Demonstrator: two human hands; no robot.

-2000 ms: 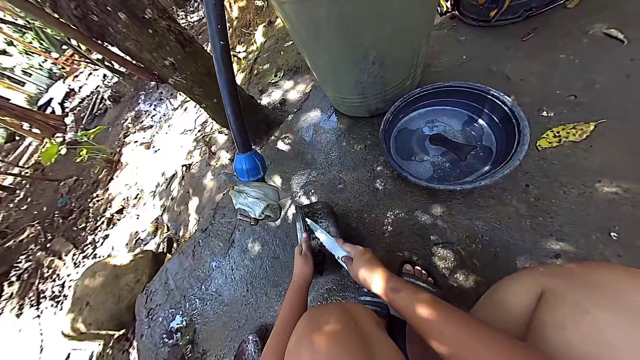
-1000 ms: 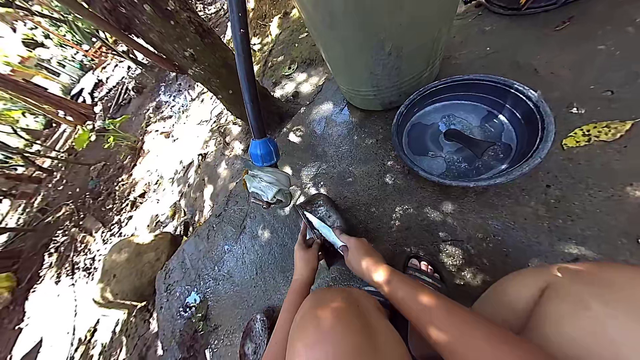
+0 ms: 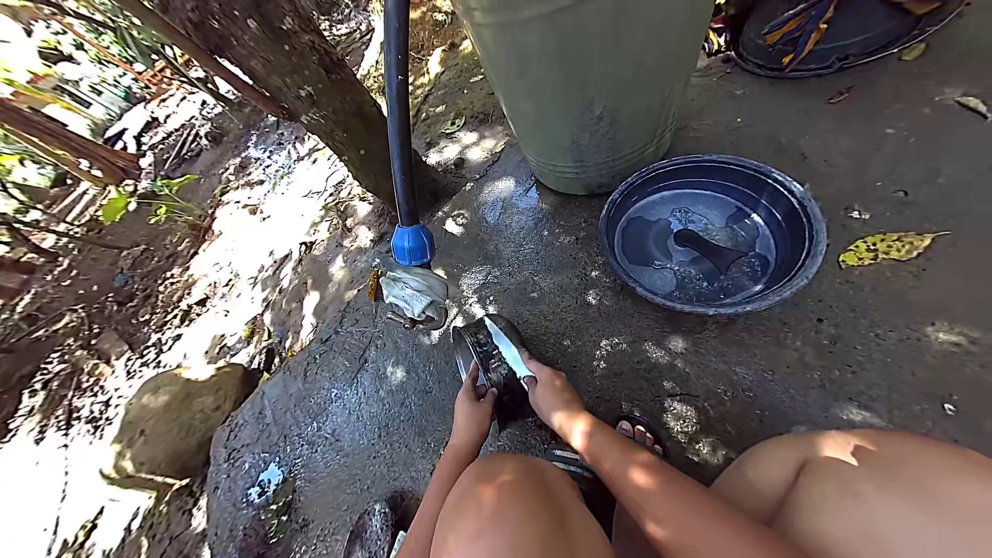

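Between my knees and the tap, a dark, blackened metal pot (image 3: pixel 496 358) is tilted over the wet concrete. My left hand (image 3: pixel 473 407) grips its near rim, thumb and fingers pinching the edge. In my right hand (image 3: pixel 554 394) is a pale, blade-like scraper (image 3: pixel 507 346), probably a knife, lying against the pot's dark outer side. Just beyond the pot, a metal tap (image 3: pixel 411 319) wrapped in a whitish cloth (image 3: pixel 415 291) hangs below a black pipe (image 3: pixel 397 116) with a blue fitting (image 3: pixel 412 245).
A dark plastic basin (image 3: pixel 815 232) holding water and a dark object stands at right. Behind it are a green barrel (image 3: pixel 589 85) and another dark tub (image 3: pixel 837 39). A tree trunk (image 3: pixel 310 85) leans at upper left, a rock (image 3: pixel 174 418) lies at left, and a yellow leaf (image 3: pixel 887 249) at right.
The pot has been tilted, so its rim and part of its inside now show at left. My left hand is now on that rim. The blade remains in my right hand.
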